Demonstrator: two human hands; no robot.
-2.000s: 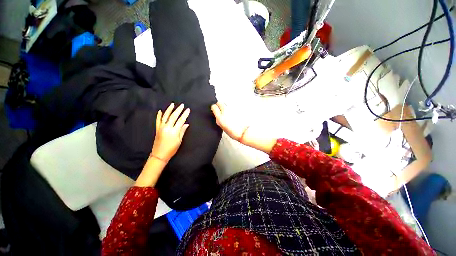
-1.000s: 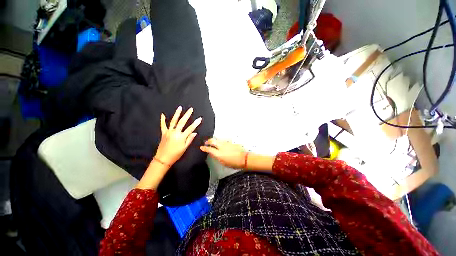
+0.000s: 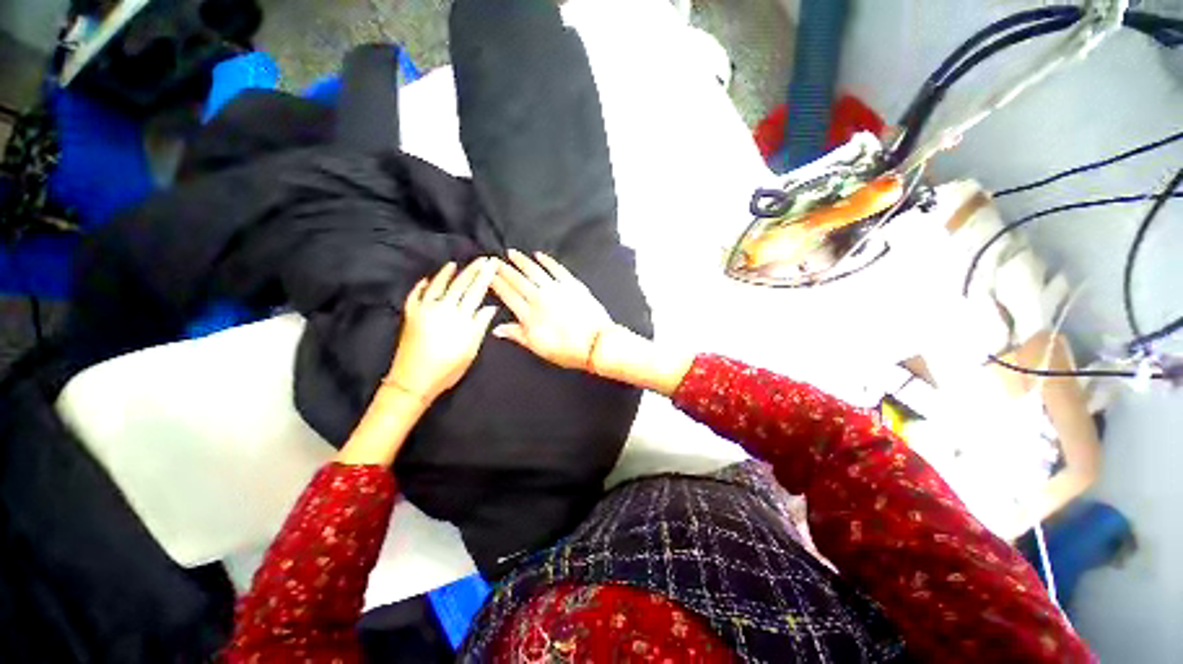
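Observation:
A black garment (image 3: 519, 415) lies over the white pressing table (image 3: 701, 311) and a padded cream-white board (image 3: 195, 428). One sleeve (image 3: 538, 117) stretches flat toward the far side. My left hand (image 3: 444, 324) lies palm down on the garment, its fingers spread a little. My right hand (image 3: 551, 311) lies palm down just to its right, fingertips close to those of the left. Whether either hand pinches cloth cannot be seen. The steam iron (image 3: 817, 234) with its orange handle rests on the right part of the table.
Dark hoses and cables (image 3: 986, 52) hang at the right wall. An open cardboard box (image 3: 1064, 415) stands at the right. A dark cloth pile (image 3: 91, 519) hangs at the lower left. Blue crates (image 3: 97, 162) are at the upper left. A red object (image 3: 850, 119) is behind the table.
My right hand has moved from the garment's right edge up and left onto the cloth, beside my left hand. The cloth near the fingertips is more wrinkled. The camera view has shifted.

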